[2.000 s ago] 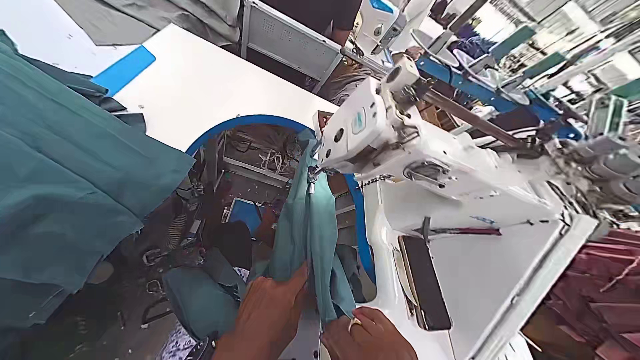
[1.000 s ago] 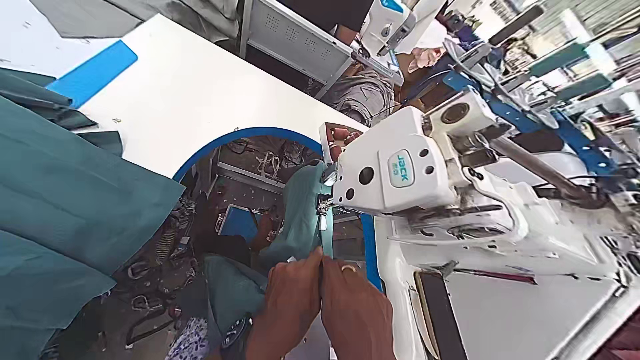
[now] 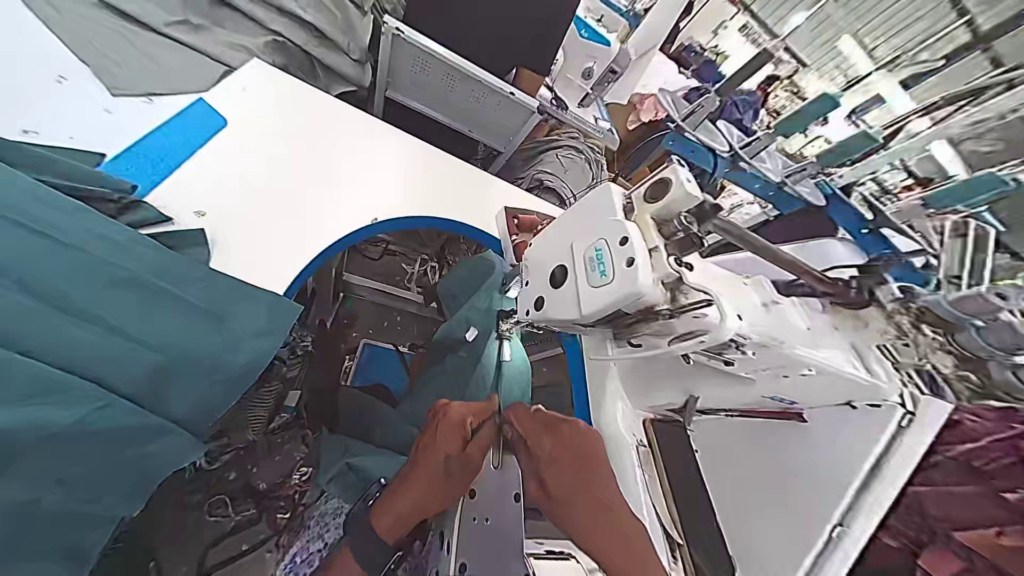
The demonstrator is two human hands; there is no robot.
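A white Jack sewing machine (image 3: 596, 264) stands right of centre, its needle area over a teal cloth piece (image 3: 464, 360). Just below the needle, my left hand (image 3: 456, 444) pinches the near edge of that cloth; a dark band circles its wrist. My right hand (image 3: 552, 448) grips the same edge from the other side, its fingers almost touching the left ones. The fingertips are partly hidden. Beneath the hands runs a narrow metal arm (image 3: 492, 512) with holes.
Large teal cloth panels (image 3: 120, 344) hang over the left of the white table (image 3: 336, 152), whose curved cutout has blue edging. A small box (image 3: 520, 228) sits behind the machine head. Dark red cloth (image 3: 960, 488) lies at lower right. A person and other machines are beyond.
Two seconds ago my hands were farther apart, the left one on the cloth's left side; now they are close together at its edge. The view has shifted somewhat.
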